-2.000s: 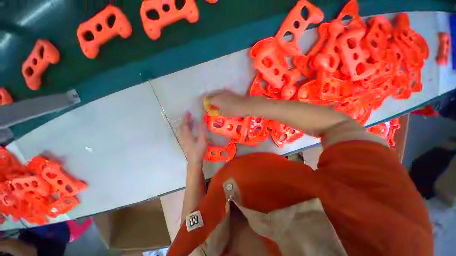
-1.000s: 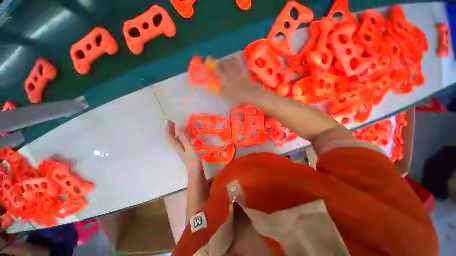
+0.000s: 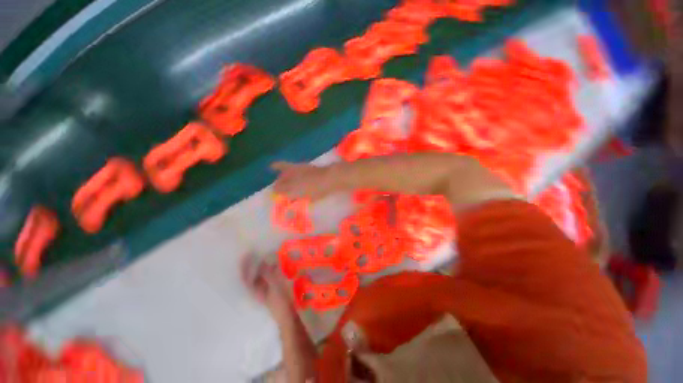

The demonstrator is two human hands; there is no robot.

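Note:
Orange-red controller shells lie on the white table (image 3: 161, 303) and the green belt (image 3: 176, 86). My right hand (image 3: 299, 182) reaches over the table near the belt edge, blurred. A shell (image 3: 292, 215) is at its fingertips and appears gripped, partly covered by the hand. My left hand (image 3: 262, 278) is open and empty, fingers apart, at the left side of a flat shell (image 3: 311, 254). Another shell (image 3: 326, 290) lies nearer my body. More shells (image 3: 367, 239) lie to the right, below my right forearm.
A large pile of shells (image 3: 498, 108) lies on the table at right. Another pile (image 3: 67, 363) is at lower left. Several shells, such as one (image 3: 183, 155), lie in a row on the belt. A blurred grey bar (image 3: 82, 262) projects at left. More shells (image 3: 562, 206) show below the table's right edge.
The view has shifted and tilted. More shells show on the belt. My right hand was above the table with a shell a second ago; it is now nearer the flat shells. My left hand stays open.

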